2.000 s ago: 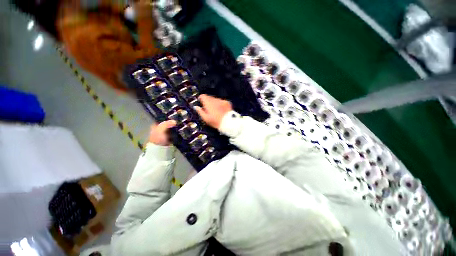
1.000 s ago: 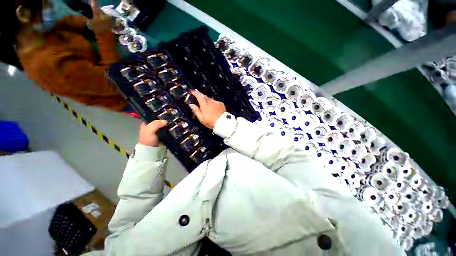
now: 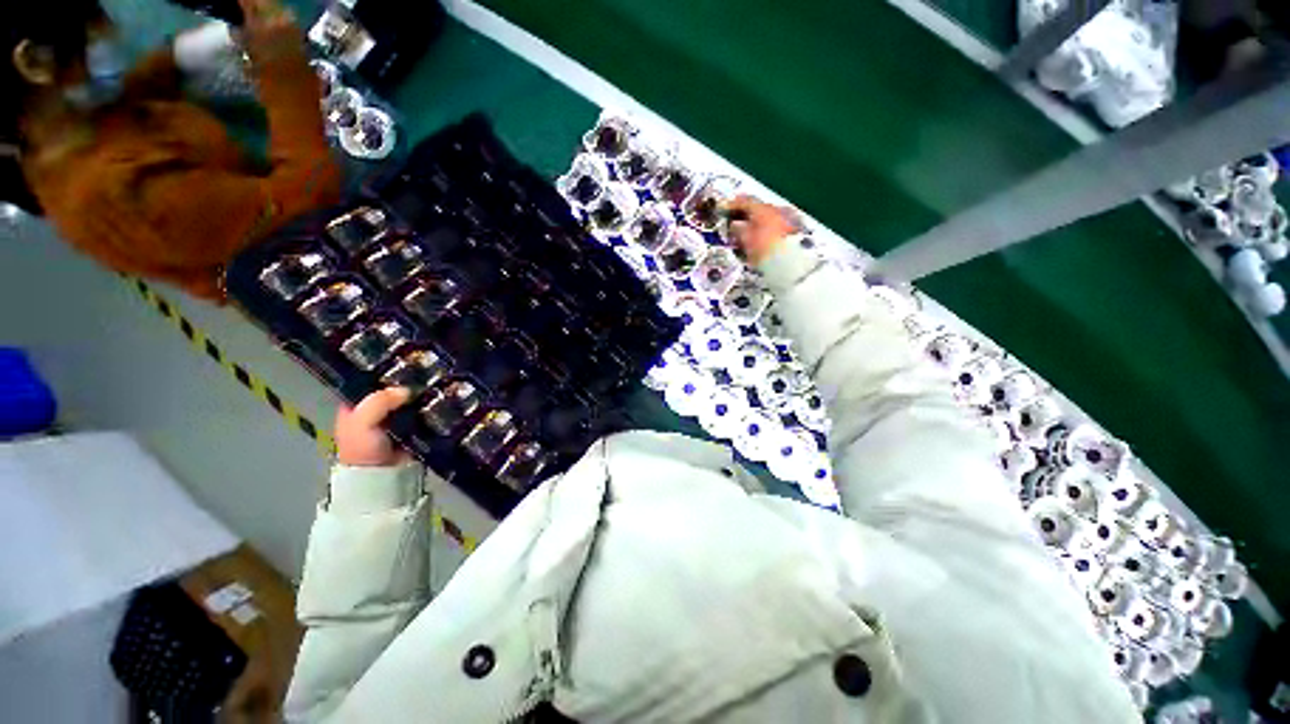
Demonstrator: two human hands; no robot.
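A large black component tray (image 3: 566, 304) lies tilted in front of me, over the bench edge. Shiny insert parts (image 3: 379, 342) sit in the pockets along its left side; the other pockets look empty. My left hand (image 3: 374, 427) grips the tray's near left edge, thumb on top. My right hand (image 3: 760, 226) reaches over the rows of white round housings (image 3: 715, 344), its fingertips at a housing near the bench rail. Whether a small part is between the fingers is too small to tell. Housings near the tray's top right have darker centres.
A person in an orange-brown top (image 3: 156, 177) works at the upper left, beside a black fixture (image 3: 393, 40). A grey metal upright (image 3: 1075, 184) crosses at right. White bagged parts (image 3: 1118, 57) lie at top right. A cardboard box (image 3: 255, 608) holding a black tray (image 3: 177, 654) stands lower left.
My right hand has left the tray's pockets and moved right to the housings. My left hand still holds the tray, which shows fewer shiny parts in its second row.
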